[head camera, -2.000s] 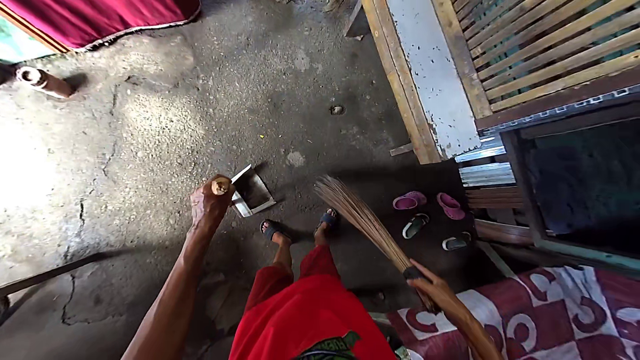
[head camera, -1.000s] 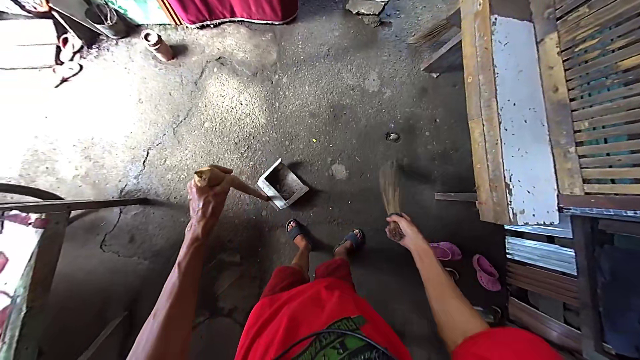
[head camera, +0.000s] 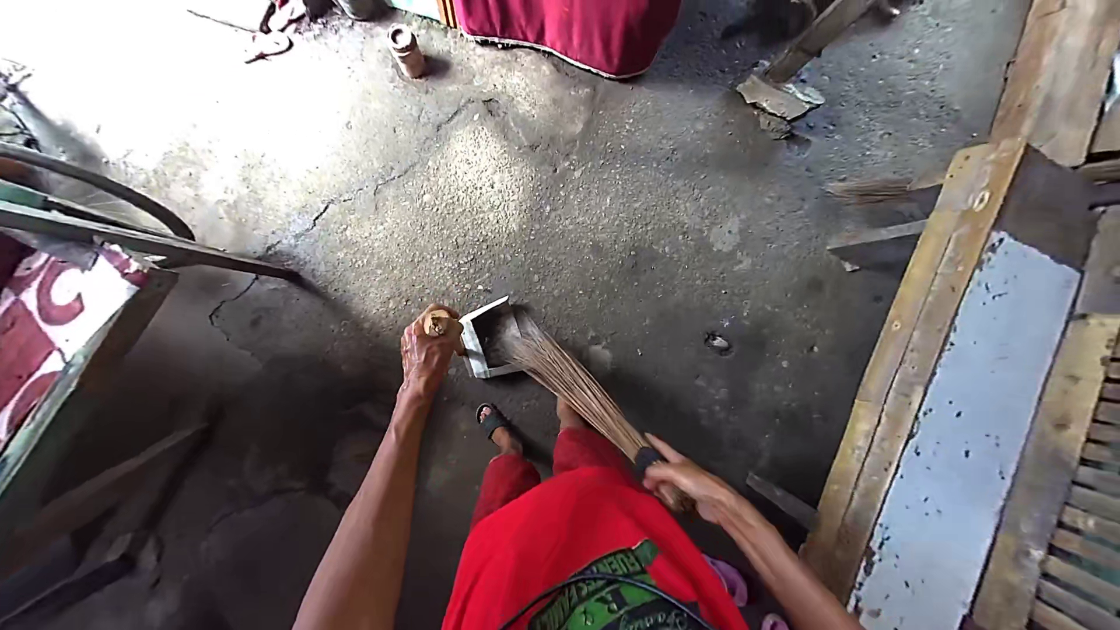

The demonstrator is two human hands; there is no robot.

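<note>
My left hand (head camera: pixel 427 354) grips the top of the wooden handle (head camera: pixel 439 325) of a dustpan (head camera: pixel 475 348), which has pale raised edges and stands on the concrete floor in front of my feet. My right hand (head camera: pixel 687 477) is closed around the bound end of a stick broom (head camera: pixel 582 385). The thin bristles slant up and to the left, and their tips lie at the open right side of the dustpan. What the pan holds is too dim to tell.
At the right is a wooden bench-like frame with a worn pale panel (head camera: pixel 971 429). A brown cylindrical container (head camera: pixel 406 51) stands near a red cloth (head camera: pixel 569 31). Broken slabs (head camera: pixel 779 98) lie by a wooden leg. A patterned cover (head camera: pixel 52 315) is at the left. Pink footwear (head camera: pixel 726 579) is partly hidden beside me.
The broom was away from the dustpan in both earlier frames; its tips are now at the pan's opening. My left hand stays on the handle. The view has shifted.
</note>
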